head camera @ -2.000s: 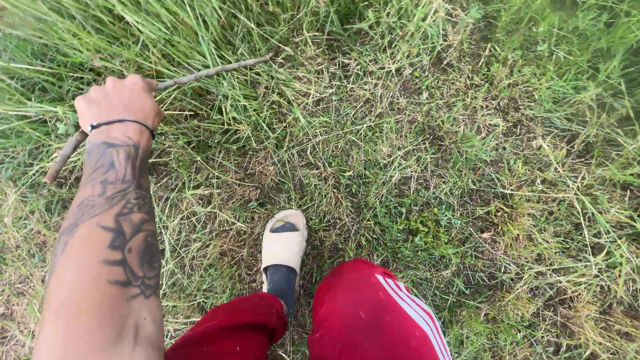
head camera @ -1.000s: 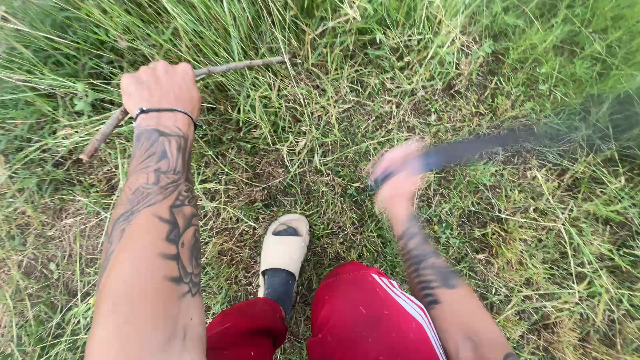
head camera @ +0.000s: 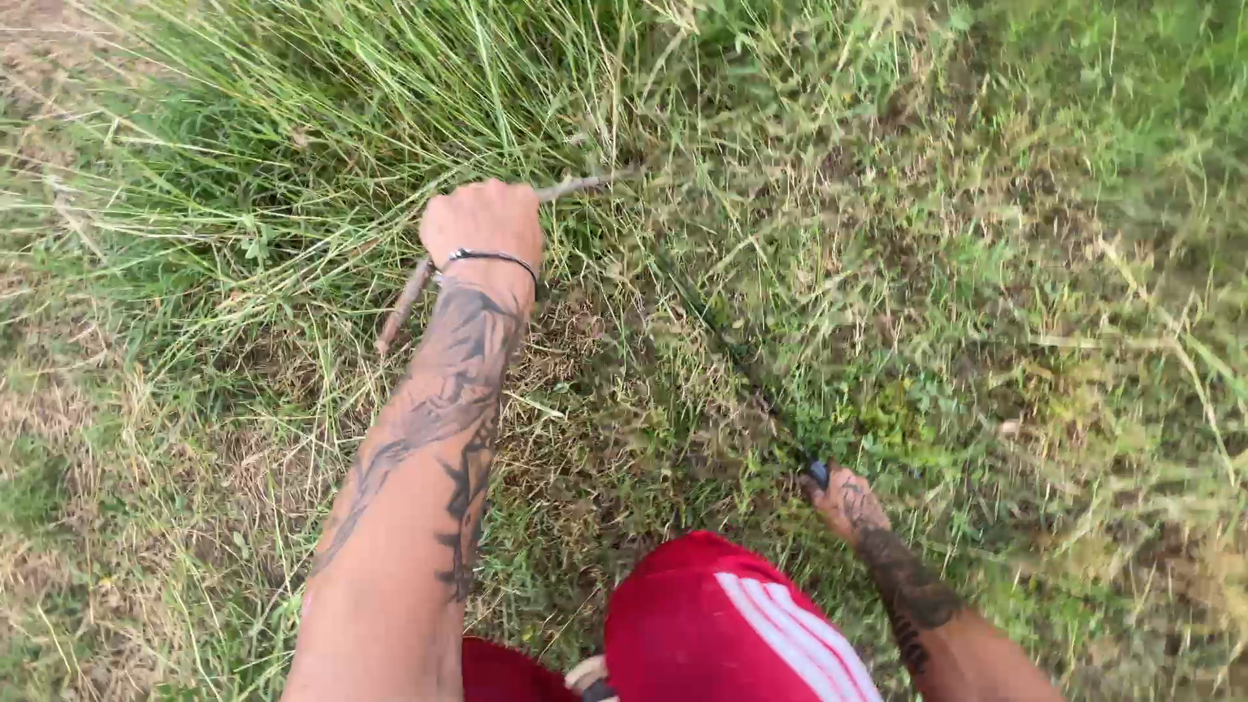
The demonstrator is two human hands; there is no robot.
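My left hand (head camera: 485, 224) is closed around a thin wooden stick (head camera: 402, 307), whose two ends show on either side of the fist, close to tall grass (head camera: 351, 107). Low at the right, my right hand (head camera: 846, 499) grips the dark handle of a long-bladed tool, likely a machete (head camera: 746, 375). Its thin dark blade slants up and left over the short grass, blurred towards the tip, which cannot be made out clearly.
Short, partly dry grass (head camera: 975, 292) covers the ground at the right. Patchy dry ground (head camera: 88, 468) lies at the left. My knee in red trousers (head camera: 692, 604) and part of a beige slide sandal (head camera: 588, 673) are at the bottom.
My right hand, out of view two seconds ago, came in with the blade pointing right; now the blade points up and left. The view has shifted. My left hand still holds the stick.
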